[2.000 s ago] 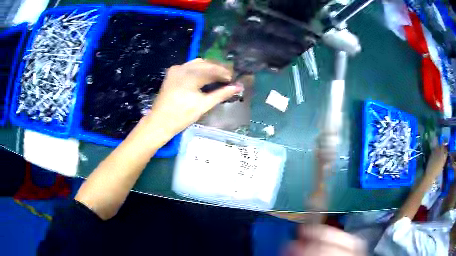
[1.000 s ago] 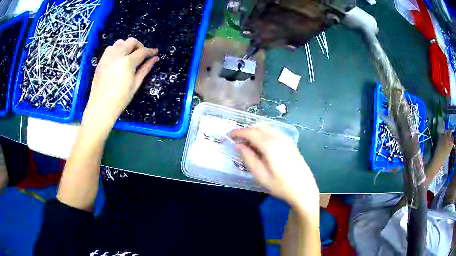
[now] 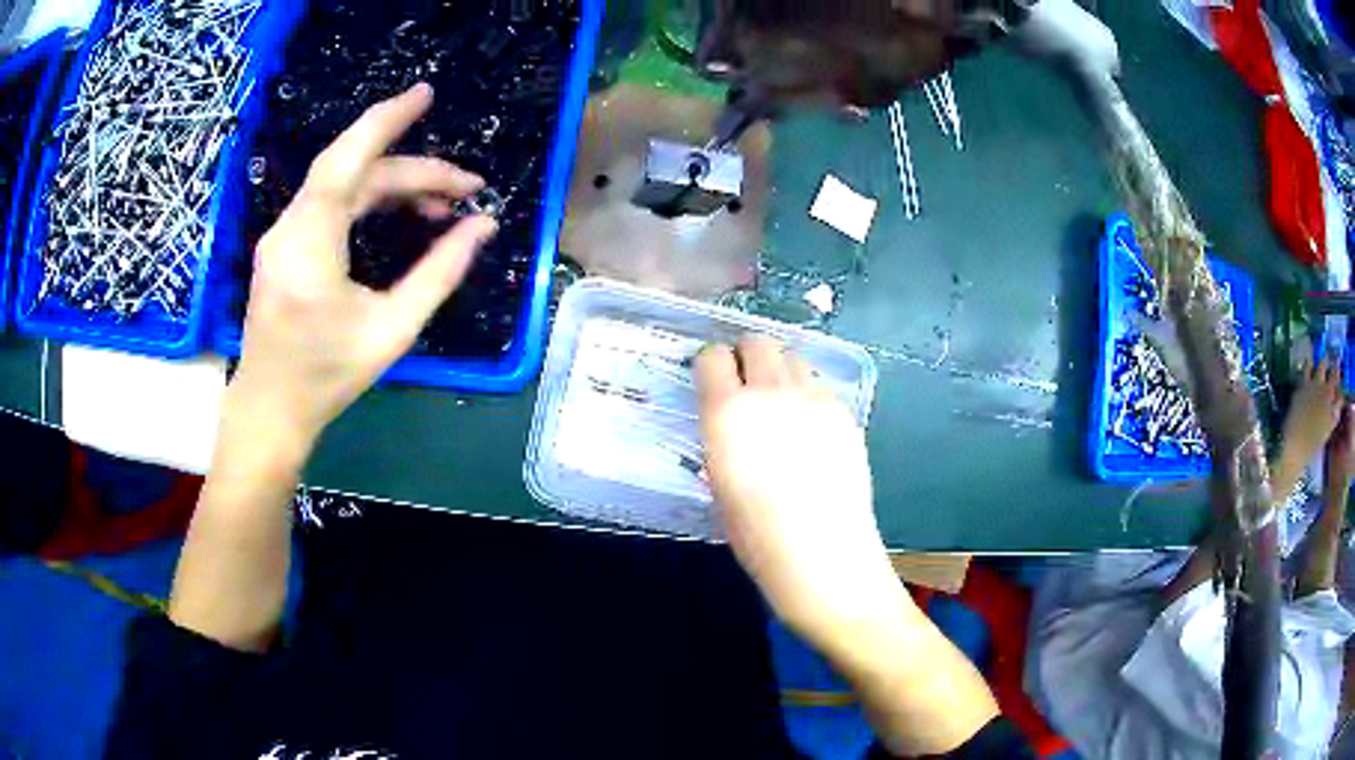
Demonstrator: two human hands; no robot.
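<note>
My left hand [image 3: 349, 245] is over the blue tray of dark rings [image 3: 553, 178], with a small shiny ring [image 3: 483, 202] pinched between its fingertips. My right hand [image 3: 780, 446] is in the shallow clear plastic box [image 3: 557, 446], fingers bent down; its fingertips are hidden, so I cannot tell if it holds a pin. Thin pins [image 3: 654, 389] lie in the box on a white liner. The silvery fixture block [image 3: 693, 174] with a dark hole sits on the flat base plate [image 3: 654, 245], under the press head [image 3: 832, 45].
A blue tray of pins [image 3: 141, 164] is at far left. The long wrapped lever [image 3: 1174, 253] slants down on the right. Loose pins [image 3: 904, 156] and a white scrap [image 3: 843, 208] lie right of the plate. A smaller blue tray [image 3: 1107, 356] and another person's arm [image 3: 1308, 423] are at far right.
My right hand let go of the lever and moved to the clear box. My left hand left the fixture block for the ring tray and now lifts a ring between its fingertips.
</note>
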